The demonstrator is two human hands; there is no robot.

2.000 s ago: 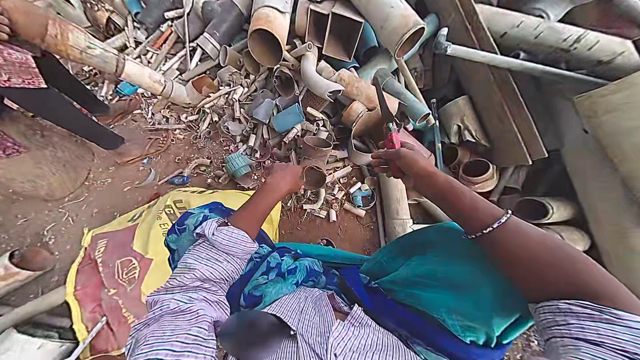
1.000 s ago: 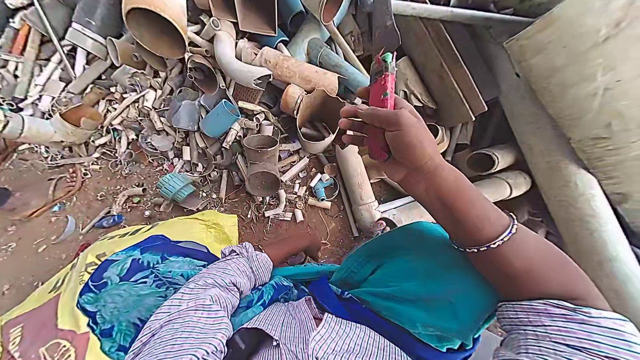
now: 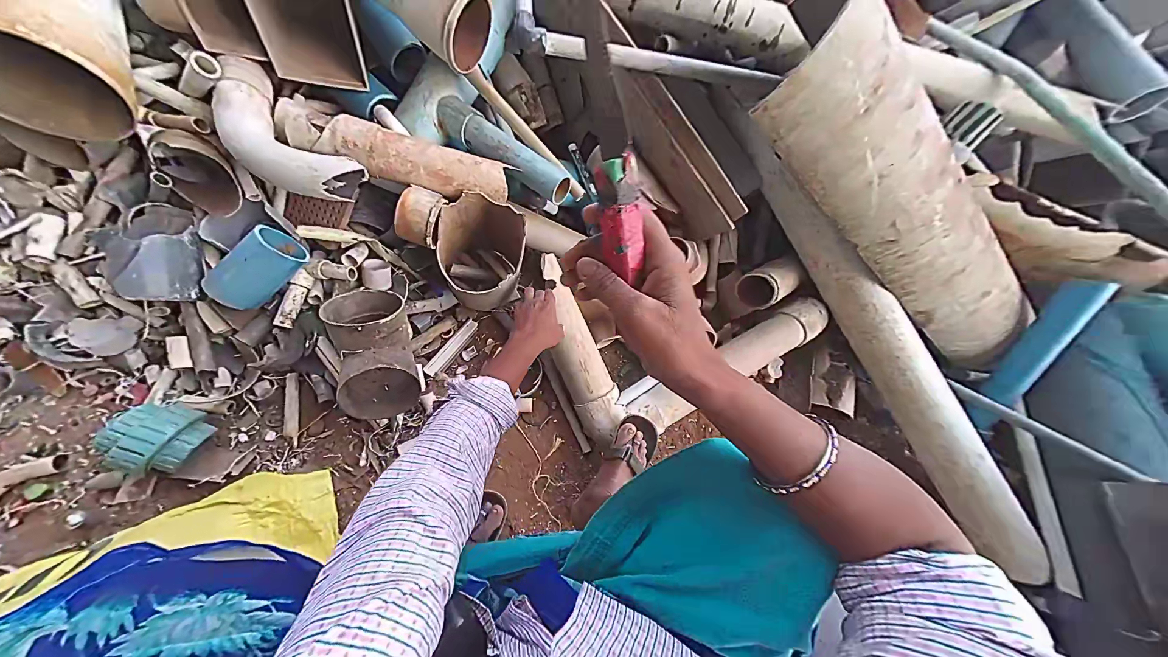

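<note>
My right hand (image 3: 643,306) is raised near the centre, closed around the red handle (image 3: 622,239) of a tool with a long dark blade (image 3: 604,87) pointing up; its exact kind is hard to tell. My left hand (image 3: 537,321) reaches down beside a broken, wide pipe fitting (image 3: 480,251), its fingertips close to the rim; whether they grip it is unclear. A pale pipe (image 3: 584,360) lies between the two hands. Left of my left hand is a dirty grey-brown pipe fitting (image 3: 374,351), and farther left a blue pipe piece (image 3: 255,267).
Plastic pipes and scraps are heaped ahead. A large whitish pipe (image 3: 899,182) and a long pale pipe (image 3: 912,429) lie on the right. A green ribbed piece (image 3: 153,438) and a yellow sack (image 3: 246,511) are at lower left. My sandalled foot (image 3: 636,444) is beside the pale pipe.
My left hand, low near my lap a second ago, has reached forward to the broken fitting. My right hand still holds the red-handled tool. The view has shifted to the right.
</note>
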